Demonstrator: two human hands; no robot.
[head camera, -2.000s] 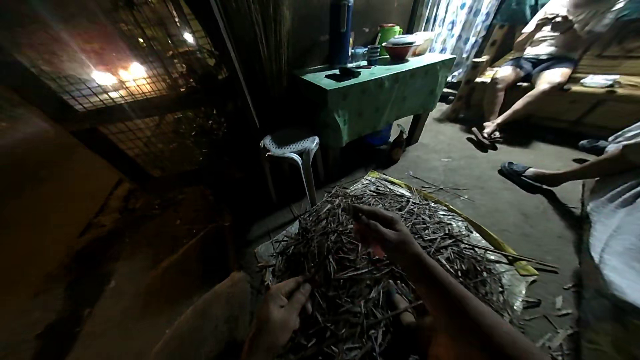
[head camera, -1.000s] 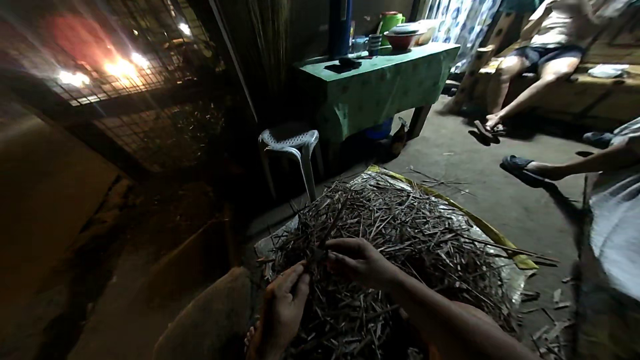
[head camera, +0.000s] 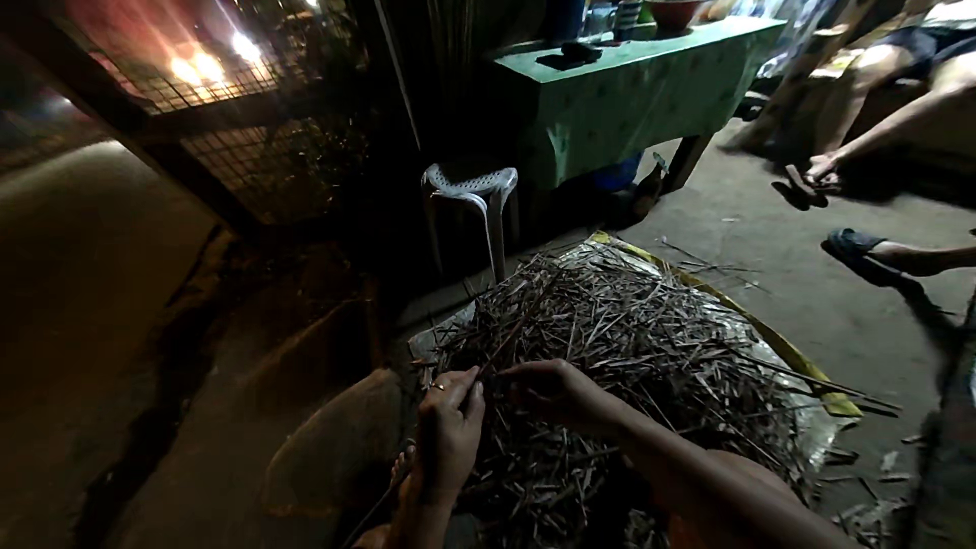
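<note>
A wide heap of dry, dark stalk pieces (head camera: 610, 328) lies on a sheet with a yellow edge (head camera: 762, 328). Over the near left part of the heap, my left hand (head camera: 451, 415), with a ring on one finger, has its thumb and fingertips pinched together on a thin stalk (head camera: 515, 332) that slants up and to the right. Just right of it is my right hand (head camera: 560, 389), palm down with fingers bent, its fingertips close to the left ones. Shadow hides whether the right fingers grip anything.
Beyond the heap stand a white plastic stool (head camera: 471, 183) and a table with a green cloth (head camera: 633, 99), bearing a red bowl (head camera: 675, 14). On the right are a seated person's legs (head camera: 877, 114) and another person's slippered foot (head camera: 854, 242). A wire mesh panel (head camera: 236, 152) is at left.
My right hand was raised over the heap two seconds ago, then came down and left to my left hand. Now a small gap shows between them.
</note>
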